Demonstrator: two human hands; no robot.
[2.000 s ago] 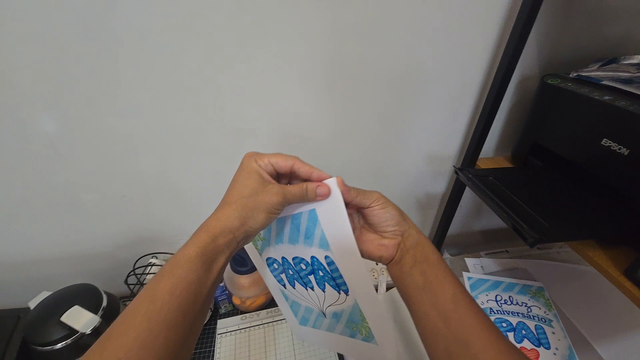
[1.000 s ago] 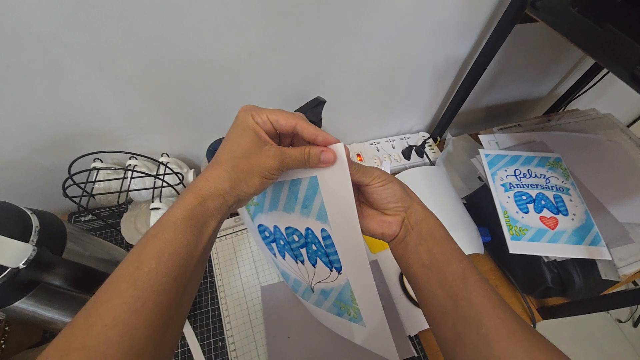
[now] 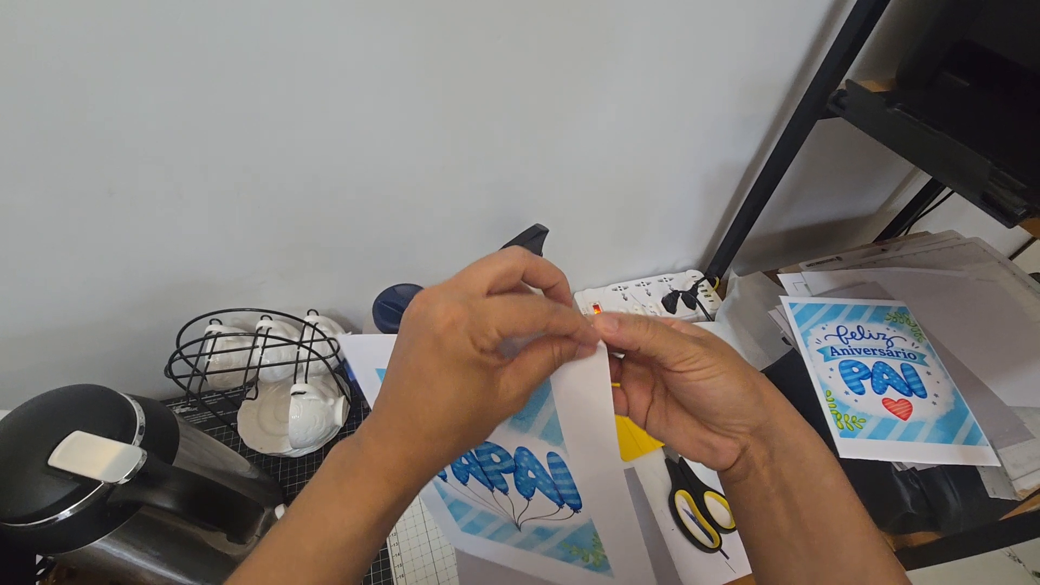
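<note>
My left hand (image 3: 496, 341) pinches the top corner of a white paper sheet (image 3: 597, 422) printed with blue balloon letters on blue stripes. At the same corner, the thumb and fingers of my right hand (image 3: 682, 374) meet my left fingertips. Below the hands, the sheet hangs tilted over the work surface. What lies between the fingertips is too small to tell. Under my right hand lie a yellow object (image 3: 636, 439) and black and yellow scissors (image 3: 699, 508). A second printed sheet (image 3: 894, 374), with blue lettering and a red heart, rests at the right.
At left stand a black and steel kettle (image 3: 203, 463) and a black wire rack (image 3: 252, 349) with white cups (image 3: 313, 414). A white power strip (image 3: 650, 296) is by the wall. A gridded board (image 3: 422, 544) lies below the sheet. Black shelving (image 3: 800, 138) rises at right.
My left hand has turned, its back now toward me, with the fingers bent at the sheet's corner. The scissors show more fully below my right hand. The view has shifted.
</note>
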